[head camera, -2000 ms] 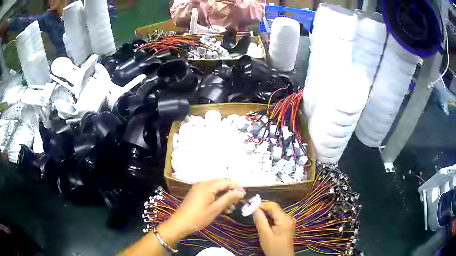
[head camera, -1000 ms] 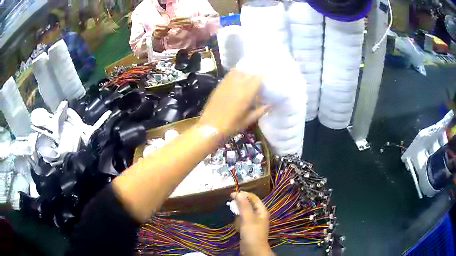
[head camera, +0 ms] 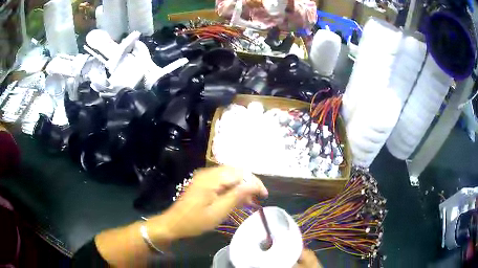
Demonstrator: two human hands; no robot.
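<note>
A white round cover is in front of me near the bottom of the view, its hollow side up, with dark red wires standing out of a hole in its middle. My left hand is above it, with its fingers closed on the upper end of these wires. My right hand is at the cover's lower right edge and holds it; most of this hand is hidden behind the cover or cut off by the frame. Another white piece shows partly beside the cover at the bottom edge.
A cardboard box holds small white parts and wired components. A wire harness fans out before it. Black shells are heaped left, white brackets behind them. Stacked white covers stand right, near a metal post. A person sits opposite.
My left hand has come back from the stacked covers to the front. A white cover is now in my right hand around the red wires. The view has turned left.
</note>
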